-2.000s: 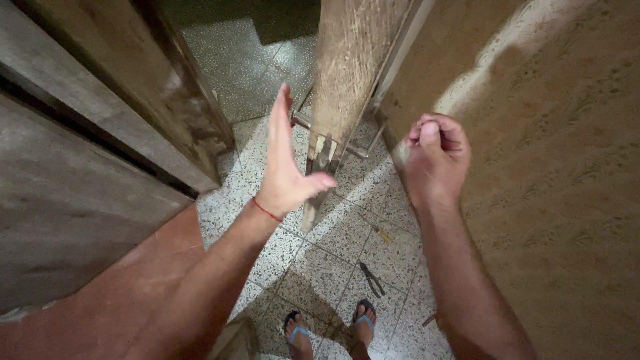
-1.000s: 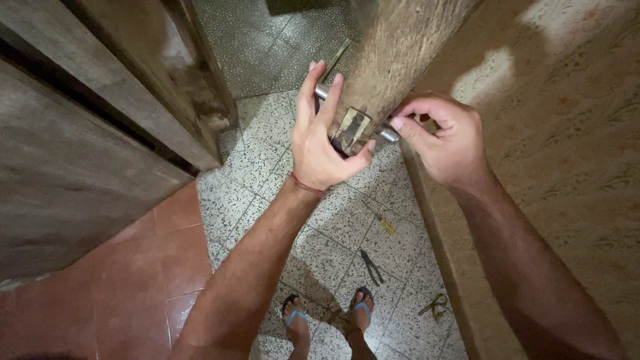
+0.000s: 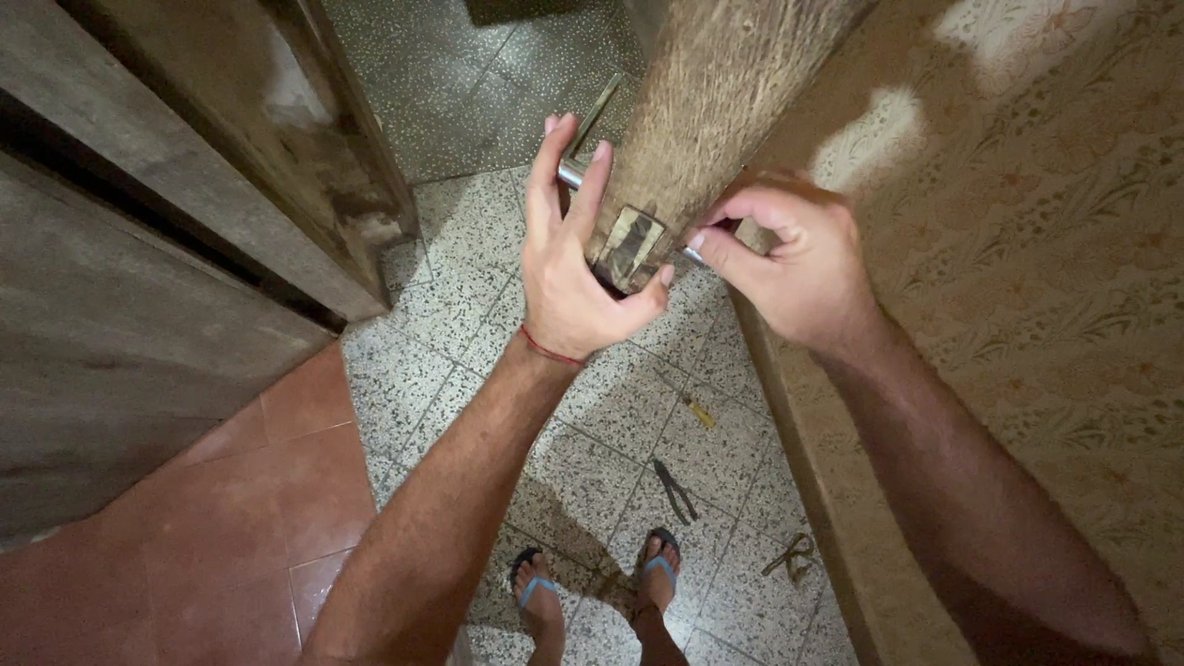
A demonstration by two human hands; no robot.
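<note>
A worn wooden door [image 3: 731, 92] stands edge-on in front of me, with a metal latch [image 3: 632, 242] set in its edge. My left hand [image 3: 578, 259] spreads around the door's edge, its fingers by the metal door handle [image 3: 572, 174] on the left face and its thumb below the latch. On the other face, my right hand [image 3: 795, 259] pinches the end of a metal handle part [image 3: 692, 253] between thumb and fingertips. How far that part reaches into the door is hidden.
Pliers [image 3: 675, 490], a yellow-handled screwdriver [image 3: 698, 410] and a small brass-coloured metal piece [image 3: 791, 558] lie on the speckled tile floor near my sandalled feet [image 3: 659, 569]. Wooden panels [image 3: 139, 314] rise at left; a patterned surface [image 3: 1036, 370] fills the right.
Two seconds ago both hands were off the door; one second ago they were at its handle parts. Since then they have barely moved. The view has shifted somewhat.
</note>
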